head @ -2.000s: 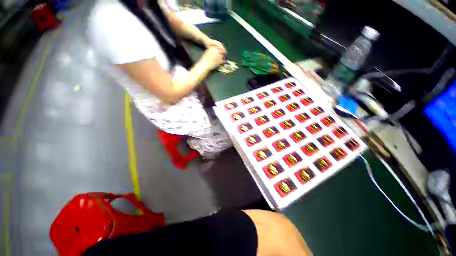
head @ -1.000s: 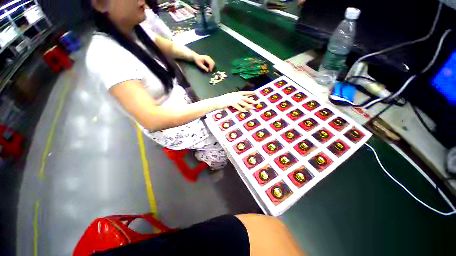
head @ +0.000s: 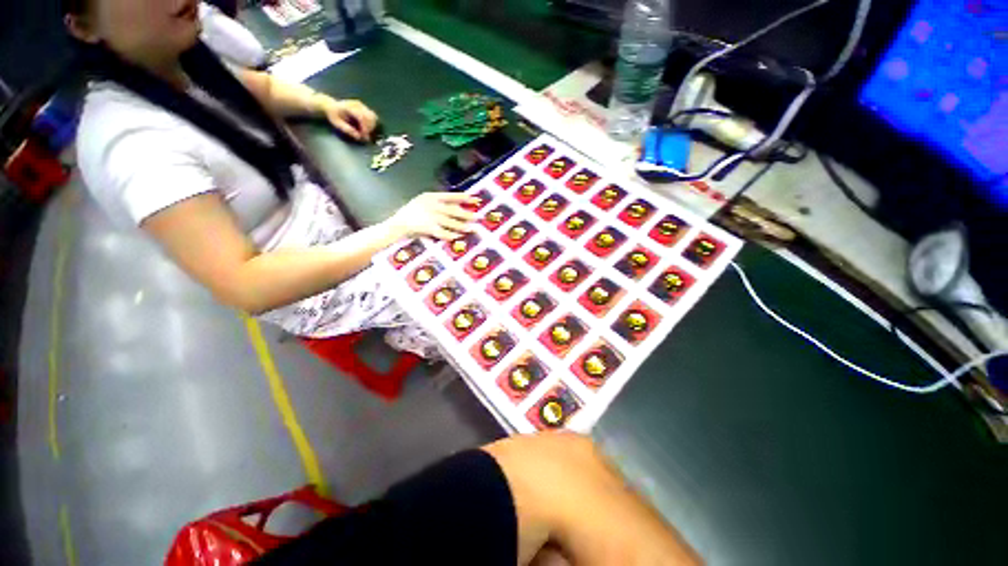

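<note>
A white component tray lies tilted across the green bench. Its grid of red-and-dark cells has yellowish centres. A co-worker's hand rests on its left side. My black sleeve and bare bent arm show at the bottom edge, close to the tray's near corner. Both my hands are out of the picture, so what they hold cannot be seen.
Beyond the tray lie green circuit boards, small pale parts and a dark object. A water bottle, blue object, white scanner and white cable are right. A red stool stands lower left.
The view has swung right, so the tray and co-worker appear further left. Compared with the earliest frame, the co-worker's hand has come onto the tray. More of my bare arm shows.
</note>
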